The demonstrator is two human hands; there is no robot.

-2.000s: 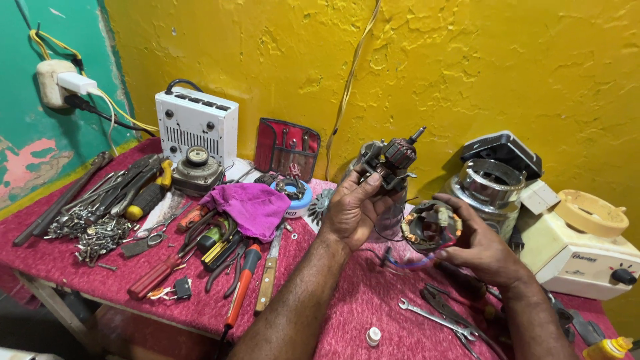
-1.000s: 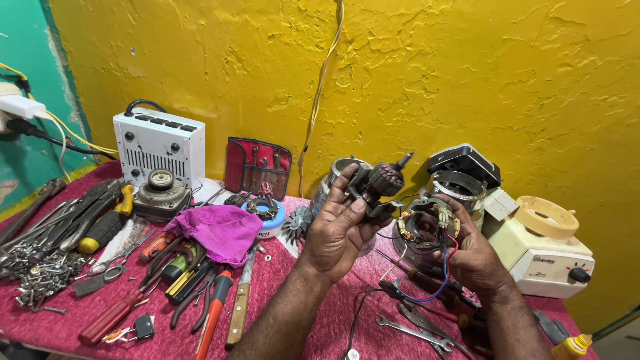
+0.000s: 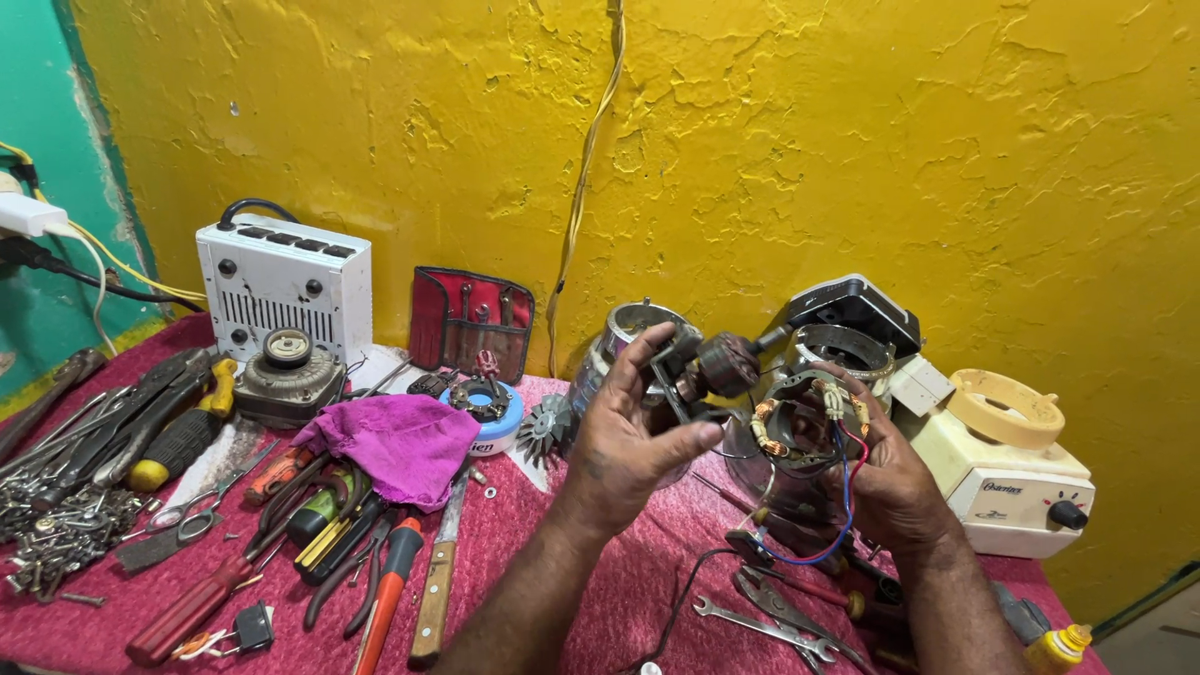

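Note:
My left hand (image 3: 623,436) holds a motor armature (image 3: 729,364) by its dark metal bracket (image 3: 670,375); the shaft points up and right. Close beside it on the right, my right hand (image 3: 881,469) grips a motor stator (image 3: 806,417) with copper windings. Red, blue and white wires (image 3: 851,497) hang from the stator to a small switch part (image 3: 748,546) above the cloth. The armature is outside the stator, tilted towards its upper side. Behind the hands stand round metal-rimmed housings (image 3: 647,319), partly hidden by my fingers.
A cream blender base (image 3: 1012,469) stands at right. Wrenches (image 3: 759,626) and pliers lie in front. At left are a purple cloth (image 3: 394,441), a screwdriver (image 3: 192,609), a wooden-handled knife (image 3: 433,600), loose screws and a white box (image 3: 281,281). A yellow wall rises behind.
The armature's shaft, pointing steeply up before, now leans more to the right, over the stator. My left hand has opened its fingers wider around the bracket. The view has shifted.

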